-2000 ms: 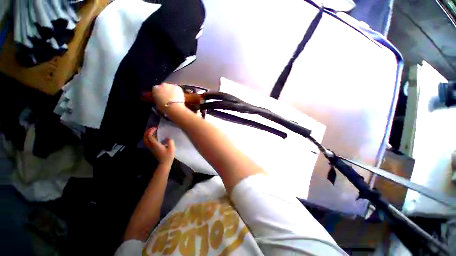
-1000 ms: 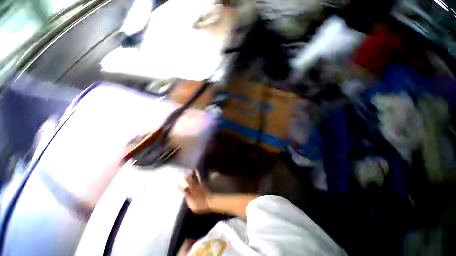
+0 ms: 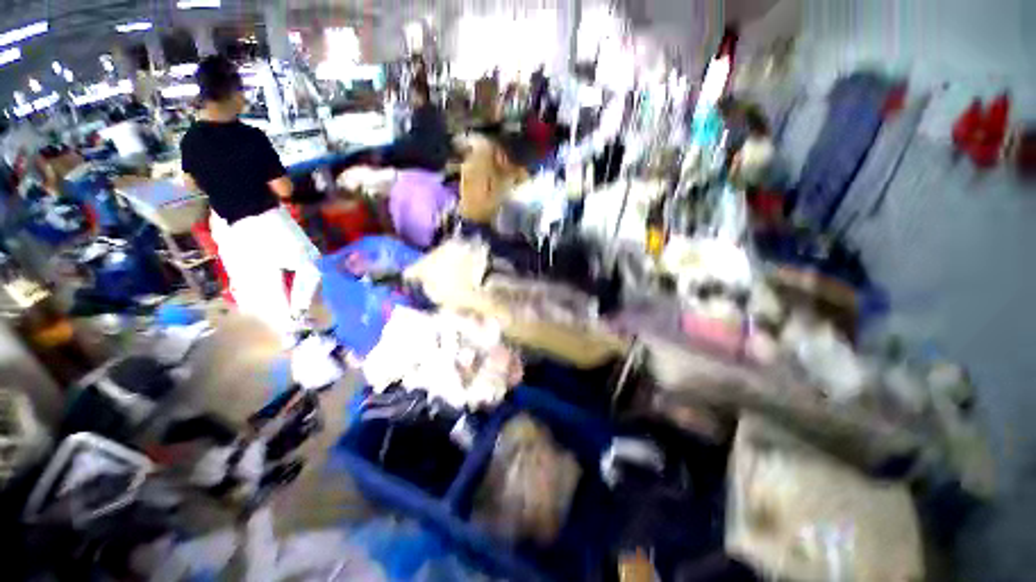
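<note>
Neither of my hands can be made out, and the view is blurred. A small tan patch at the bottom edge is too blurred to identify. Nearest in front are blue crates holding dark and beige cloth. Pale crumpled cloth is heaped just behind them. A cream cloth bundle or sack lies at the lower right. The iron, garment panel and ironing table are out of view.
A person in a black top and white trousers stands at the left, beside a table. Other people sit farther back. Cloth lies scattered on the floor. A white-rimmed container is at lower left. A grey wall is at right.
The view has swung up and away from the ironing table to the wider workshop. The iron, panel and the hand and sleeve seen earlier have left the picture.
</note>
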